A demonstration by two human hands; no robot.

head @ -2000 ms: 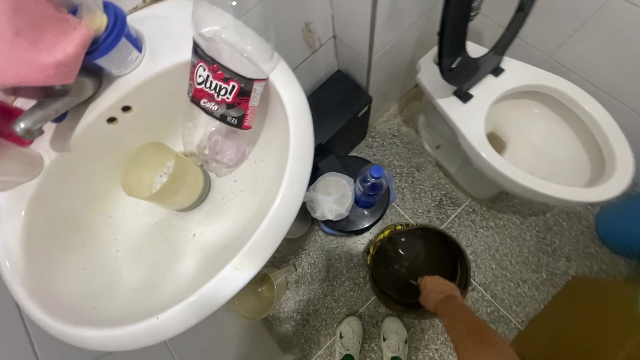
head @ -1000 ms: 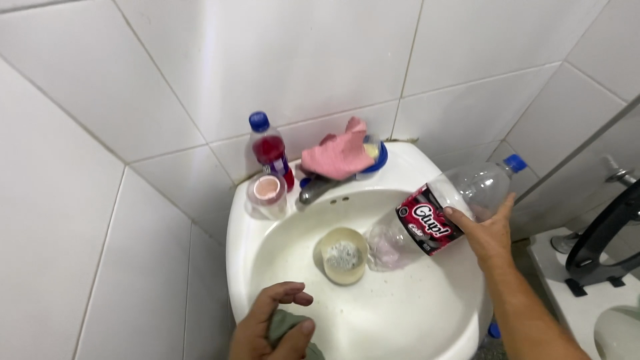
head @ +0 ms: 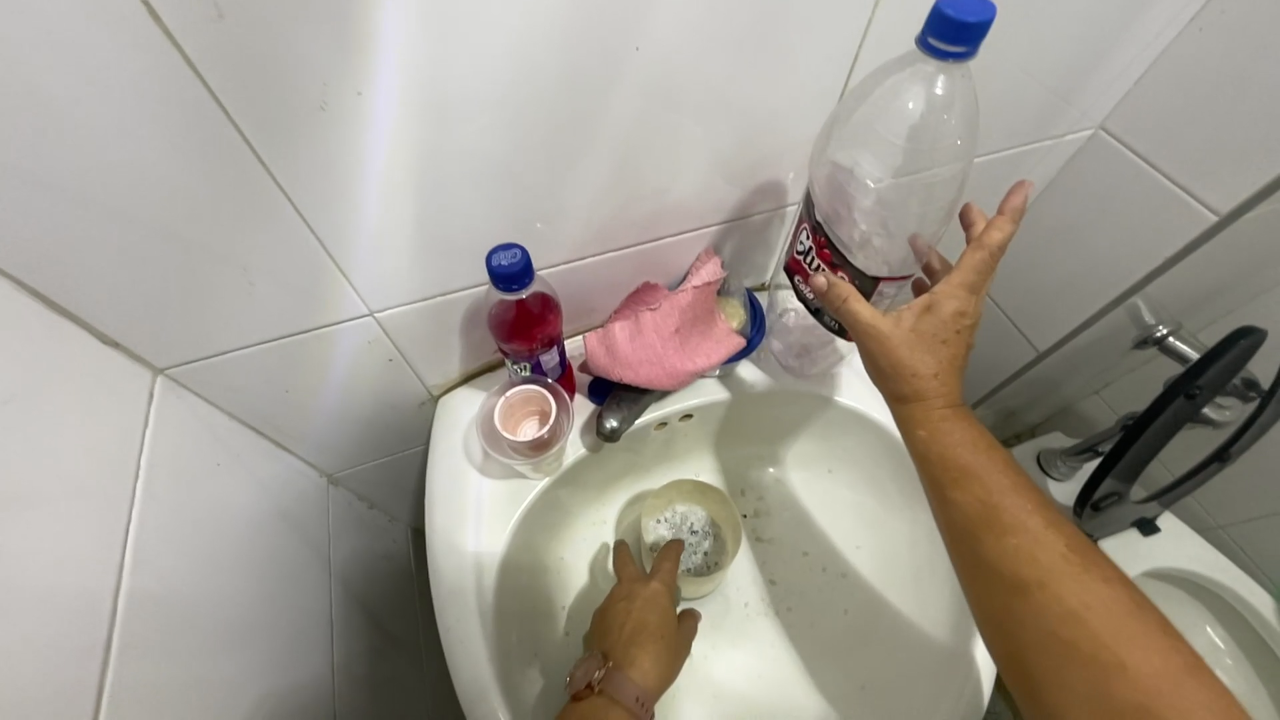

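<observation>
A large clear plastic cola bottle with a blue cap stands upright on the sink's back right corner. My right hand is against its label side, thumb on the label and the other fingers spread; whether it still grips is unclear. In the white sink basin sits a pale round plastic cup with whitish, bubbly contents. My left hand reaches to the cup's near left rim, two fingertips at or over it, fingers apart. A band is on the left wrist.
Along the sink's back edge are a small bottle of red liquid, clear cups nested together, a pink cloth and the metal faucet. Tiled walls enclose the sink; a toilet with raised dark seat is at right.
The cola bottle has gone from leaning in the basin to upright at the back right corner. My left hand has moved to the cup; the greyish-green thing it held earlier is out of sight.
</observation>
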